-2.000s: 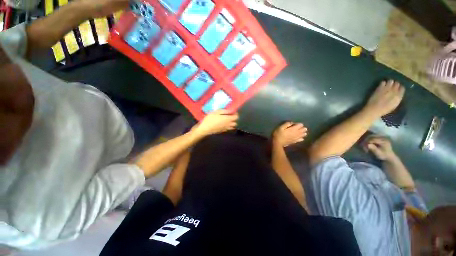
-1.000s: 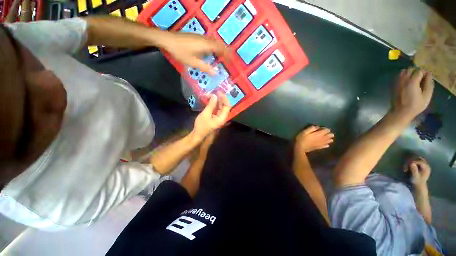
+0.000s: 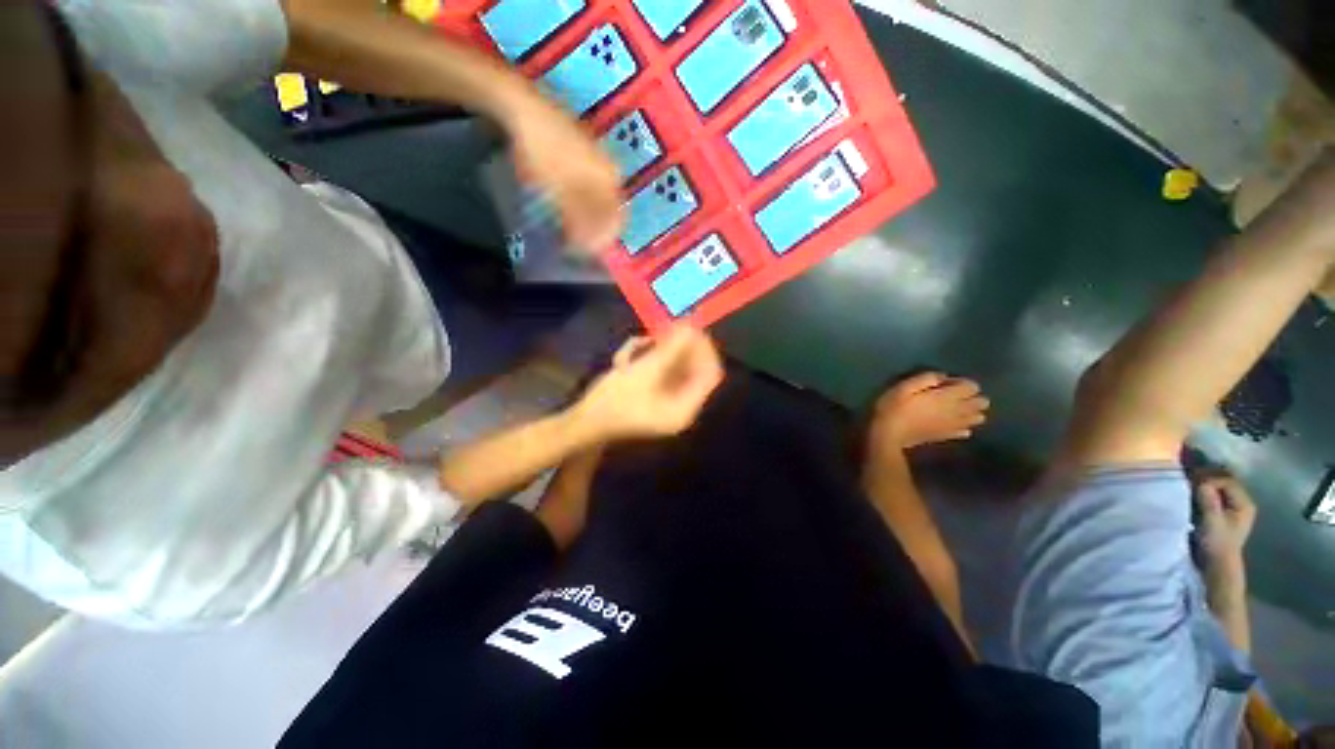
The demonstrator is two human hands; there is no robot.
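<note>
My right hand (image 3: 931,408) rests at the edge of the dark-green bench (image 3: 952,278), fingers slightly apart, nothing visible in it. My left forearm (image 3: 568,505) runs up beneath the arm of a left neighbour; my left hand is hidden. A red phone tray (image 3: 886,117) lies angled ahead of me, left of my right hand. It holds several light-blue phones (image 3: 802,208) with camera ends showing. The neighbour's one hand (image 3: 583,190) is over its left edge, beside a translucent film (image 3: 549,261). The neighbour's other hand (image 3: 659,384) is at the tray's near corner, its contents unclear.
A dark tray with yellow pieces (image 3: 292,94) is at upper left. A small yellow piece (image 3: 1179,183) lies by the pale board (image 3: 1047,51). Dark small pieces (image 3: 1256,398) lie at right, near another worker's arm (image 3: 1201,337) and hand (image 3: 1224,515).
The red tray has come down and right from its first position. The neighbour's hands moved over it, and the dotted film moved from over the phones to its left edge. My right hand shifted slightly right.
</note>
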